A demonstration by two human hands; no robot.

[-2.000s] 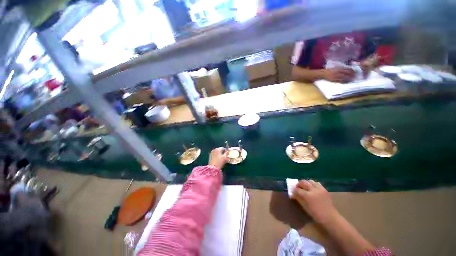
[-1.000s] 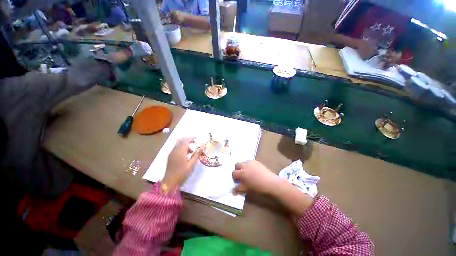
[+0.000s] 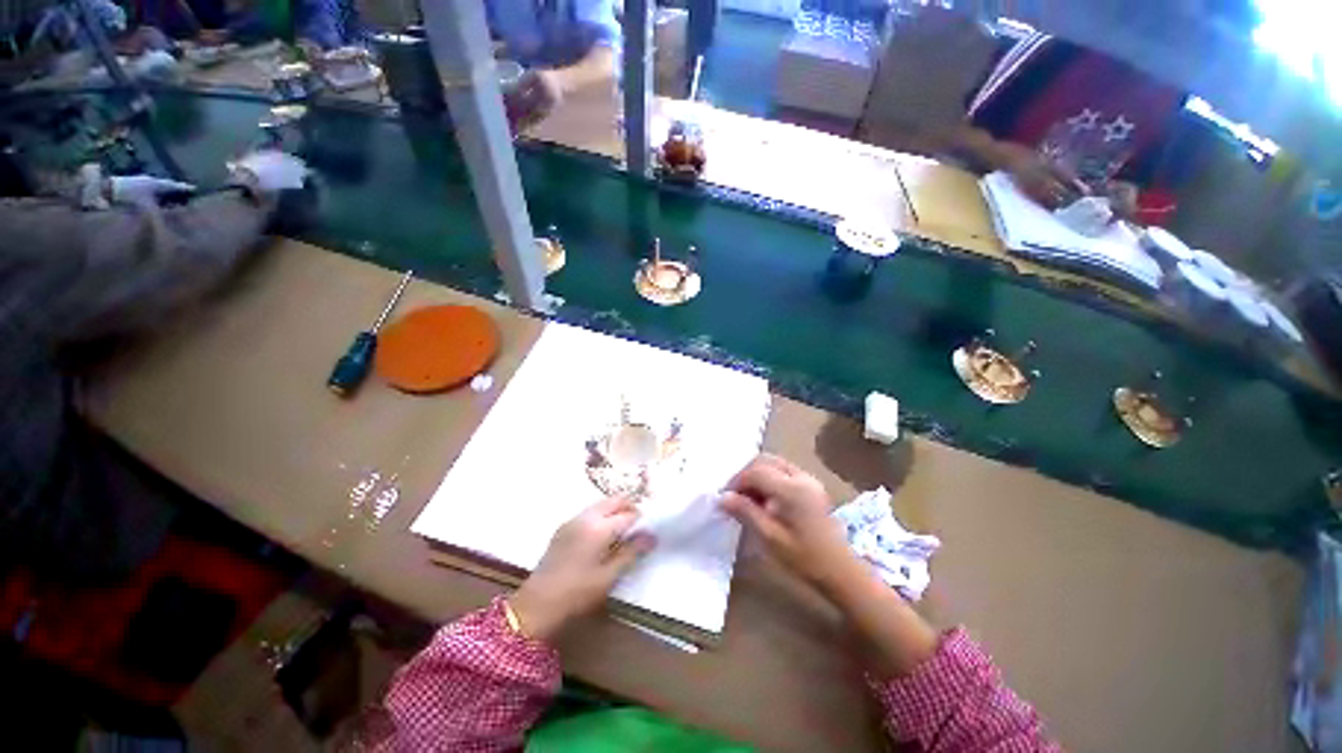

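A copper-gold pronged metal piece (image 3: 633, 453) sits upright on the white paper stack (image 3: 567, 386) in front of me. My right hand (image 3: 780, 512) pinches the raised corner of a thin white tissue sheet (image 3: 684, 533). My left hand (image 3: 589, 555) is at the near edge of the same sheet, fingertips on it, just below the piece. A small white block (image 3: 880, 416) stands at the belt edge. A crumpled tissue (image 3: 888, 544) lies right of the stack.
Pronged pieces lie on the green belt (image 3: 780, 316) ahead. A screwdriver (image 3: 355, 361) and an orange disc (image 3: 437, 349) lie left of the stack. A grey metal post (image 3: 489, 162) rises at the belt edge. A person's sleeve (image 3: 133, 280) reaches over the belt at left; others work across it.
My left hand has left the metal piece and moved down to the sheet's near edge. My right hand has moved slightly right and lifted the sheet's corner.
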